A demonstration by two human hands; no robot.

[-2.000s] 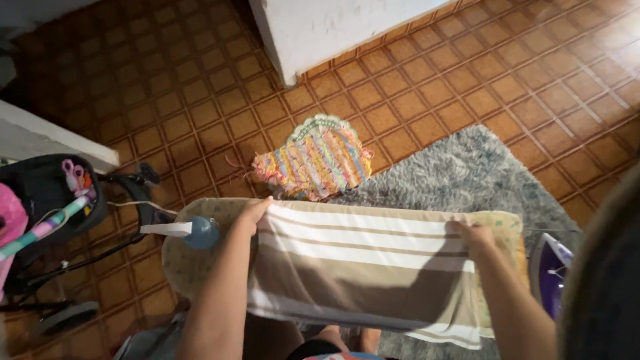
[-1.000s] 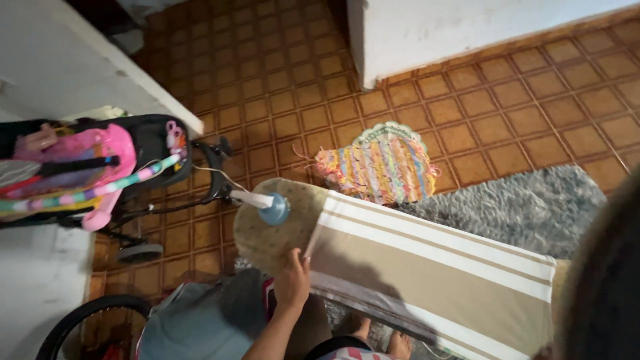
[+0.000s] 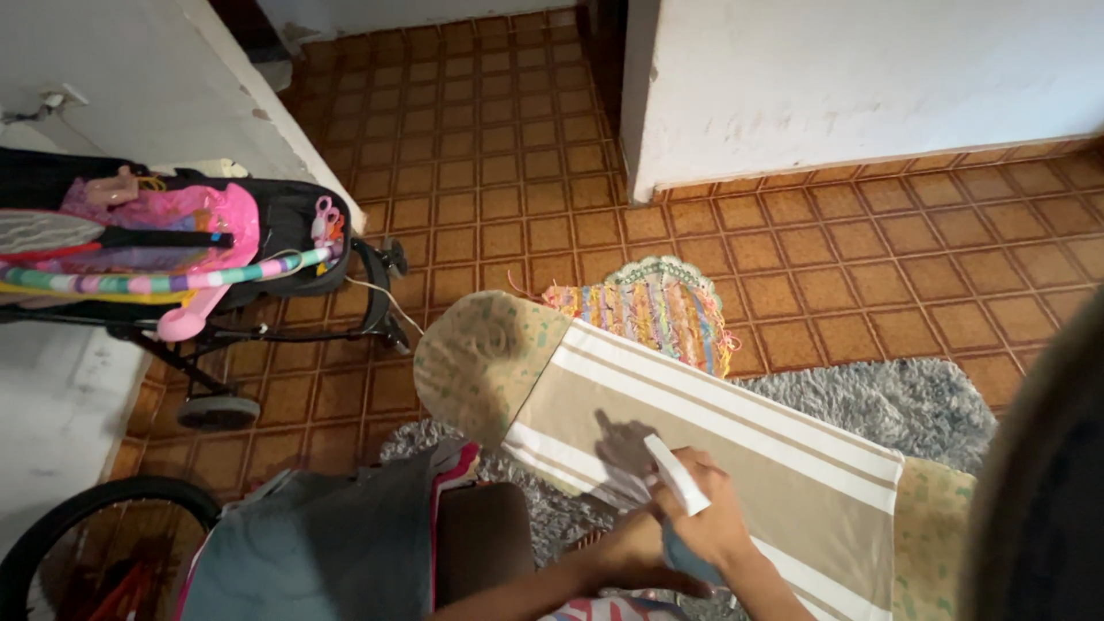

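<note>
A beige cloth with white stripes [image 3: 690,405] lies flat over the ironing board [image 3: 483,362], whose patterned cover shows at both ends. Above the cloth's near edge, my right hand [image 3: 703,509] is closed around the neck of a spray bottle with a white trigger head [image 3: 677,474] and a blue body [image 3: 686,556]. My left hand [image 3: 642,539] is beside the bottle, just below and left of my right hand; its fingers are partly hidden, so its hold is unclear. The hands cast a shadow on the cloth.
At left stands a stroller [image 3: 302,207] loaded with pink items and a racket. A wheel [image 3: 112,492] and a grey cloth over a dark seat [image 3: 328,535] are at lower left. A striped rag rug [image 3: 638,315] and grey shaggy rug [image 3: 888,405] lie beyond the board. A wall corner [image 3: 642,172] juts in.
The spray bottle stood on the board's rounded left end; it is now held up over the cloth. Both hands have left the cloth's edges and come together. The view has shifted left.
</note>
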